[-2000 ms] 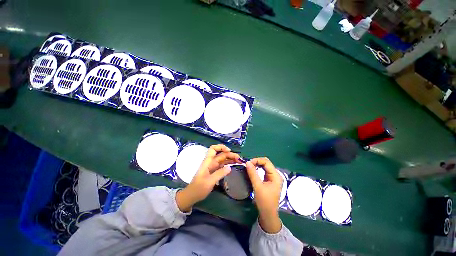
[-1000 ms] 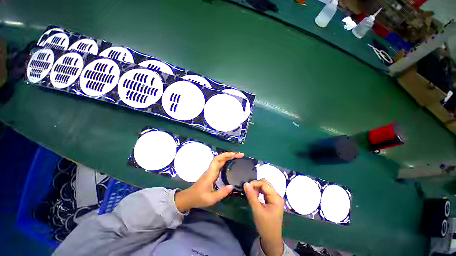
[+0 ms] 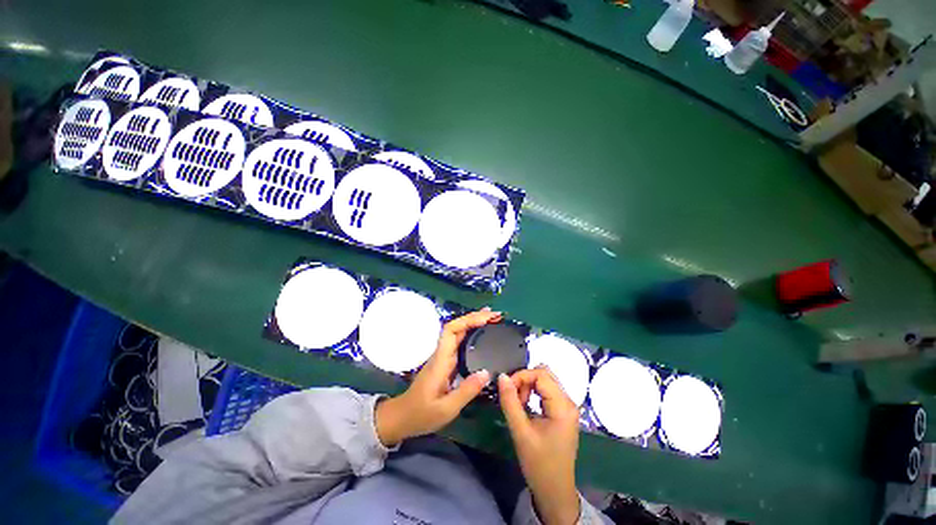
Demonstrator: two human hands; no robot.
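Observation:
My left hand [image 3: 433, 388] is closed around the left side of a dark cylindrical body [image 3: 496, 351], whose round dark end faces up. My right hand [image 3: 542, 415] has its thumb and index fingertips together at the lower right rim of that end; whether they pinch something small cannot be told. The body is over a black-and-white die-cut sheet [image 3: 367, 289] with plain white circles on both sides of it. The body's lower part is hidden by my hands.
Overlapping slotted-circle sheets [image 3: 238, 159] lie upper left. A dark blue cylinder [image 3: 688, 305] and a red one [image 3: 812, 286] are at right. Squeeze bottles [image 3: 670, 26] and scissors [image 3: 784, 107] are at the far edge. A blue crate [image 3: 64, 395] with ring scraps is lower left.
Since the first frame, my right hand has moved from the top rim to the lower rim, and my left hand has wrapped around the body's side. The red cylinder has shifted right.

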